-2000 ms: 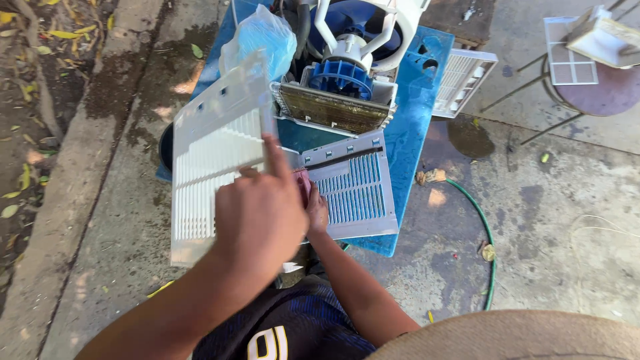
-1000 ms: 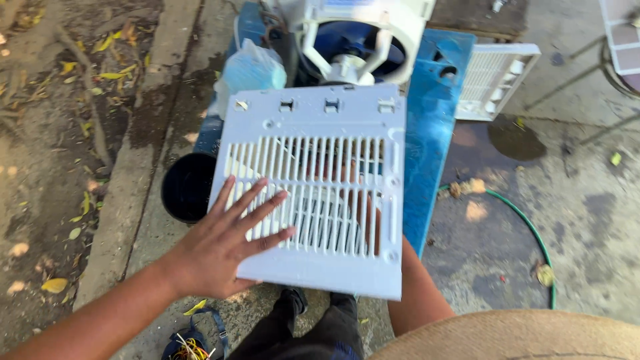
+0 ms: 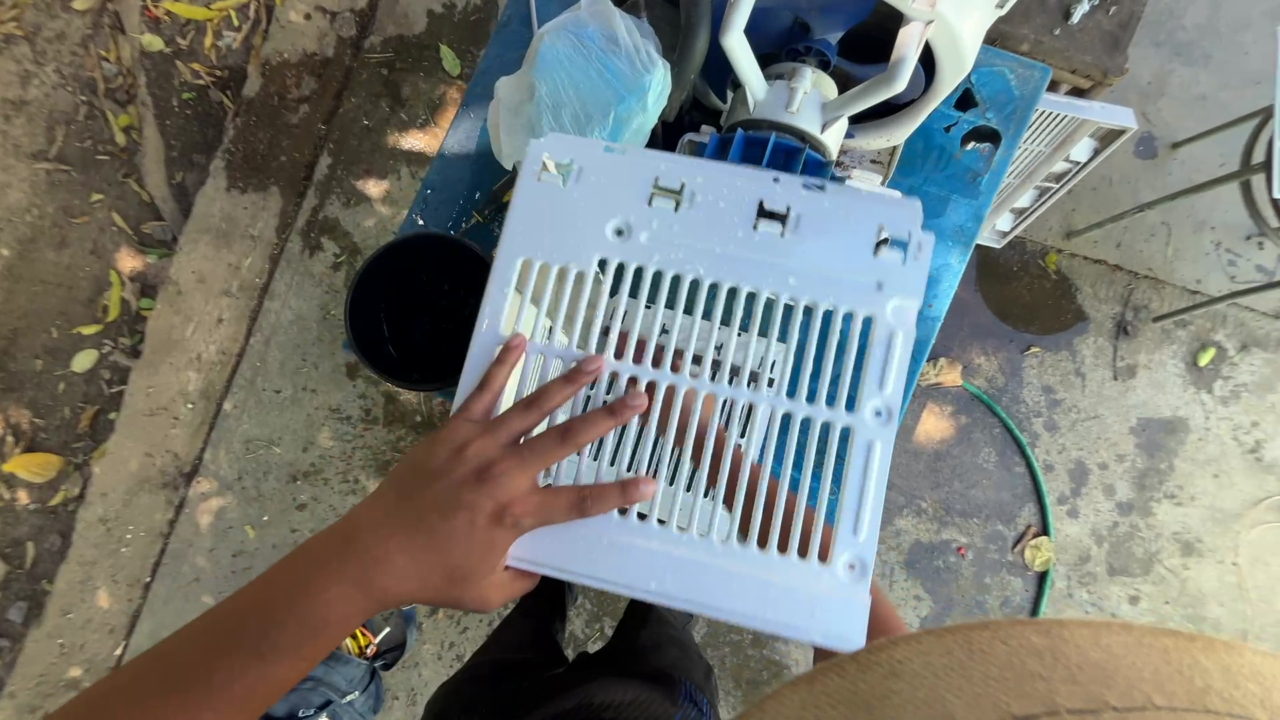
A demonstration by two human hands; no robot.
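A pale slotted metal panel [image 3: 720,590] is held up in front of me, tilted, with clipped cutouts along its top edge. My left hand [image 3: 510,460] lies on its lower left with fingers spread over the slots, the thumb out of sight around the edge. Behind the panel is my right hand [image 3: 655,385], seen only in strips through the slots; what it grips is hidden. Part of a white louvred plastic grille shows through the slots at the left. Beyond the panel stands an opened appliance with a white motor bracket [image 3: 795,100] and a blue fan wheel [image 3: 765,150].
The appliance stands on a blue table [image 3: 985,105], beside a blue-tinted plastic bag [image 3: 590,85]. A black bucket [image 3: 415,310] is at the left. Another white grille [image 3: 1055,165] leans at the right, above a green hose [image 3: 1025,450] on the concrete. A dark bag [image 3: 335,685] lies near my feet.
Two seconds ago the slotted panel and the white grille stood apart in a V; the slotted panel now faces me in front. My left hand has moved from between them onto its slots.
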